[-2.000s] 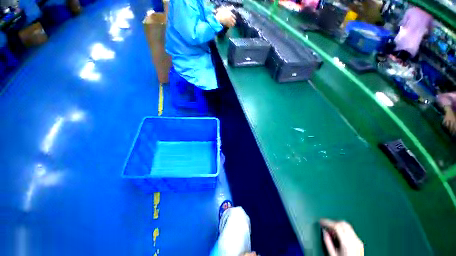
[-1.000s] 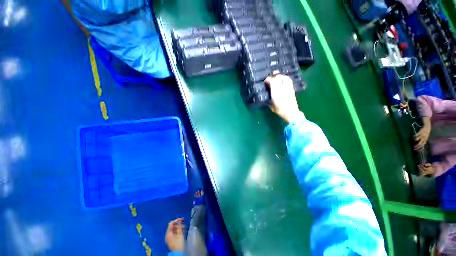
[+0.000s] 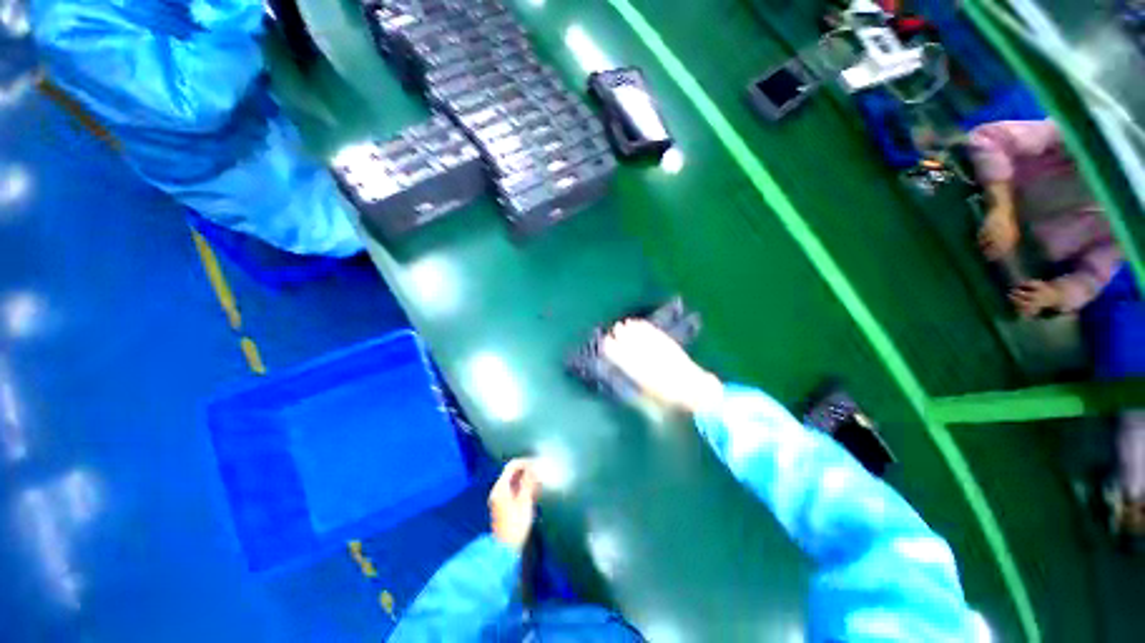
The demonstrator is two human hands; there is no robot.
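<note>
My right hand [image 3: 650, 361] is shut on a dark handheld device [image 3: 674, 322], held over the green bench [image 3: 553, 283] in front of me; the device is blurred and partly covered by the hand. My left hand [image 3: 512, 500] is over the bench's near edge, with its fingers bent; whether it holds anything cannot be told. Rows of dark devices [image 3: 515, 107] stand close together farther up the bench, with a shorter block of them [image 3: 414, 176] on their left.
A blue crate [image 3: 270, 484] is below the bench edge at left. A person in a blue smock [image 3: 188, 113] is at upper left. Single devices lie at the upper middle [image 3: 630, 113] and right [image 3: 850, 430]. A person in pink [image 3: 1048, 207] works across the bright green line [image 3: 804, 239].
My right hand has come back from the device rows with a device in it. My left hand has risen from beside my leg to the bench edge. The view has shifted.
</note>
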